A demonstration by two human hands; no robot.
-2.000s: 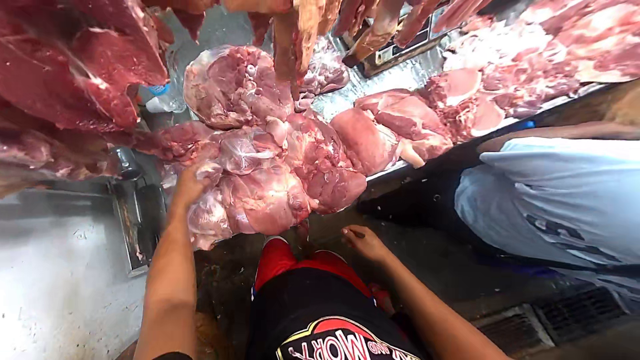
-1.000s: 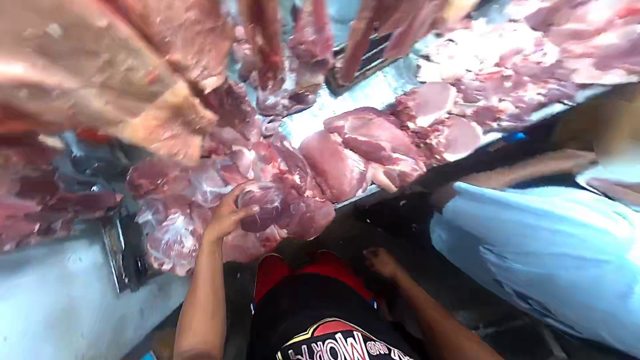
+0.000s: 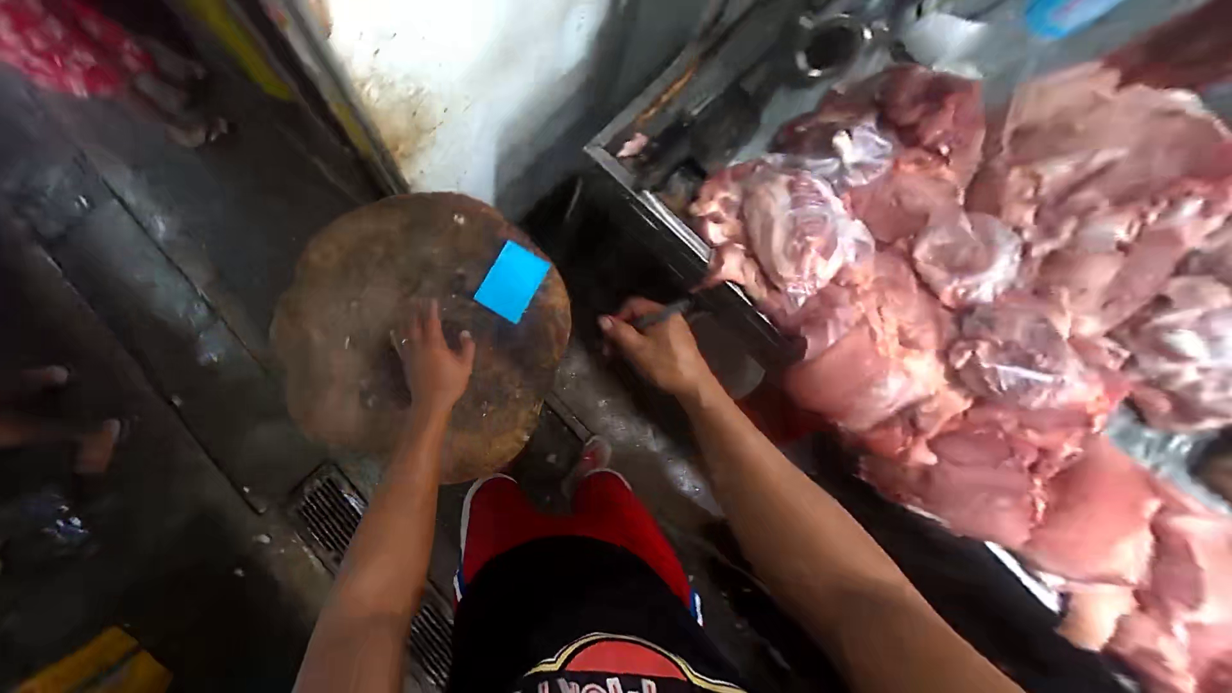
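Observation:
My left hand (image 3: 435,358) is over the round wooden chopping block (image 3: 385,260), fingers spread and nothing seen in them; whether it touches the wood is not clear. A bright blue square (image 3: 512,281) lies near the block's right edge, beyond that hand. Right of the block, my right hand (image 3: 664,348) is closed around a slim grey object (image 3: 662,314), whose kind cannot be told. A blurred greyish rounded shape (image 3: 730,358) shows just behind this hand. Large cuts of raw meat (image 3: 1011,356) are heaped on the counter to the right, apart from both hands.
The counter's metal edge (image 3: 664,214) runs between the block and the meat. A white panel (image 3: 462,87) stands beyond the block. A floor drain grate (image 3: 329,510) is at lower left, with a yellow object (image 3: 101,664) in the corner. At far left, parts of another person (image 3: 72,43) show.
The view has swung left, bringing in the chopping block. My left hand, earlier on the meat, is now over the block. My right hand now shows a slim object in its grip.

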